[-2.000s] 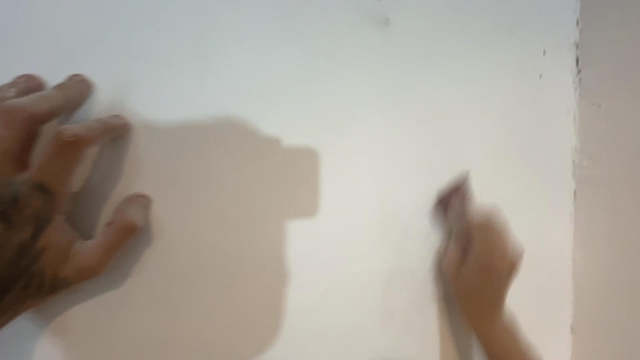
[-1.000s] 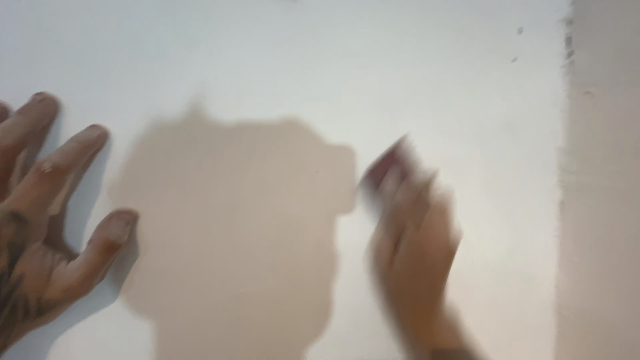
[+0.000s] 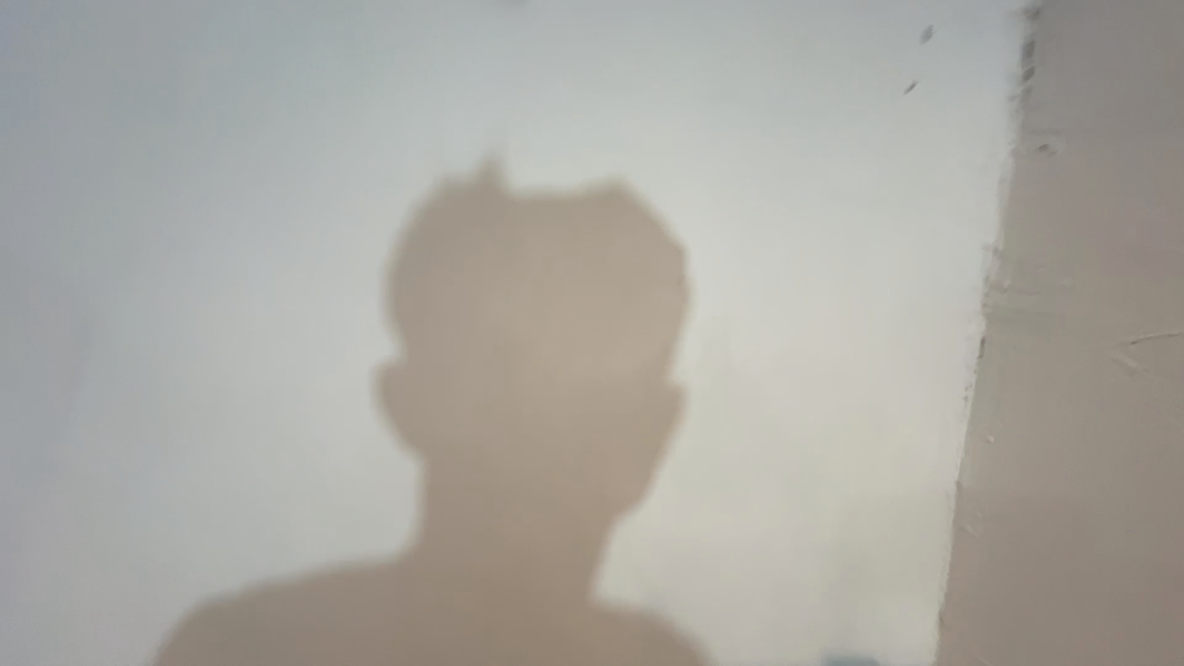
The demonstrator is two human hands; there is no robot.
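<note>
Neither my left hand nor my right hand shows in the head view at this moment, so what they hold or touch is hidden. A smooth whitish wall surface (image 3: 231,324) fills most of the view. On it falls the shadow of a head and shoulders (image 3: 536,370), a little left of the middle. Two small dark marks (image 3: 927,34) sit on the wall near the upper right.
A rough, chipped edge (image 3: 980,342) runs down the right side of the white surface. Beyond it lies a beige-grey wall strip (image 3: 1091,416) with scratches and small bumps. A small bluish thing (image 3: 851,660), too cut off to name, shows at the bottom edge.
Both hands have left the view. One second ago my left hand was spread on the wall at the left, and my right hand held a small dark reddish thing near the middle.
</note>
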